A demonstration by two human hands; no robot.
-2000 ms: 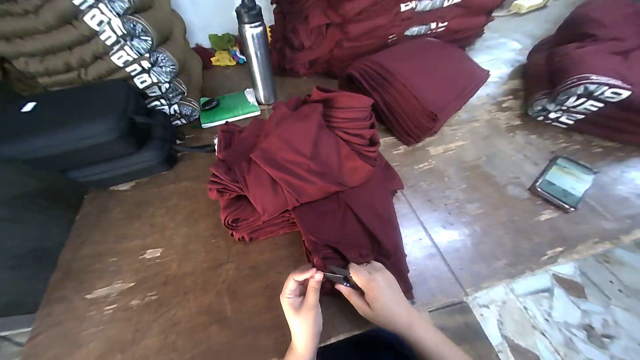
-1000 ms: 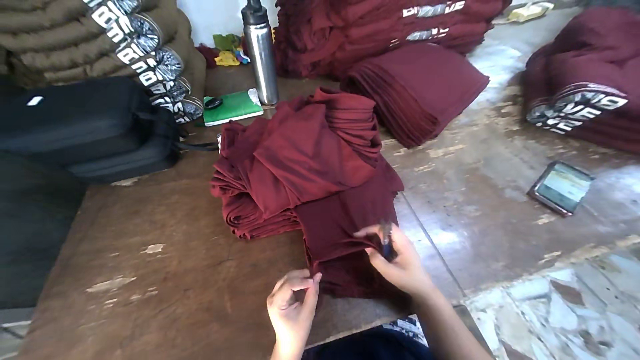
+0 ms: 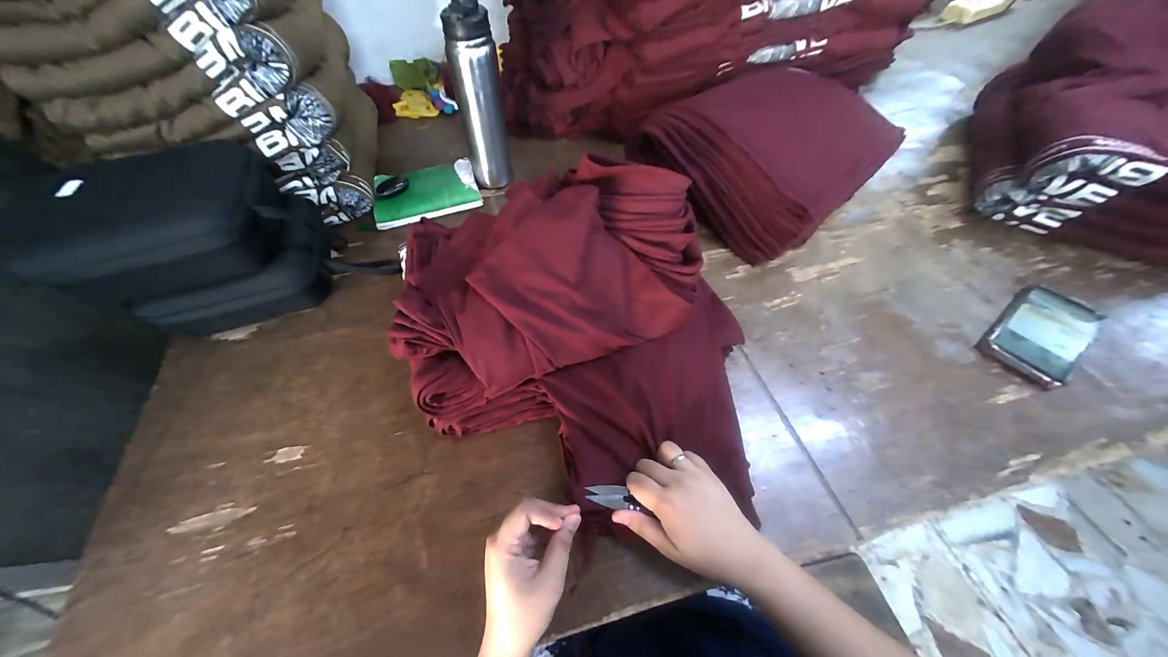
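My right hand (image 3: 686, 506) holds a pair of thread snips (image 3: 616, 498), whose blades are slightly apart and point left. The hand rests over the near end of a maroon fabric piece (image 3: 657, 392), which extends from under a heap of maroon cloth (image 3: 566, 265). My left hand (image 3: 534, 557) is just left of the blade tips, its thumb and index finger pinched together at the edge of the fabric. Whether a thread or a bit of cloth is between those fingertips is too small to tell.
A steel bottle (image 3: 478, 100), a green notebook (image 3: 427, 195) and a black case (image 3: 164, 228) stand behind and left. Folded maroon cloth (image 3: 776, 146) lies behind, a printed maroon bundle (image 3: 1077, 155) and a phone (image 3: 1042, 335) at the right. Brown rolled garments (image 3: 201, 91) are stacked at the back left.
The snips, upright in my right hand a second ago, now point left with their blades near my left fingertips. My right hand has moved down and left towards my left hand.
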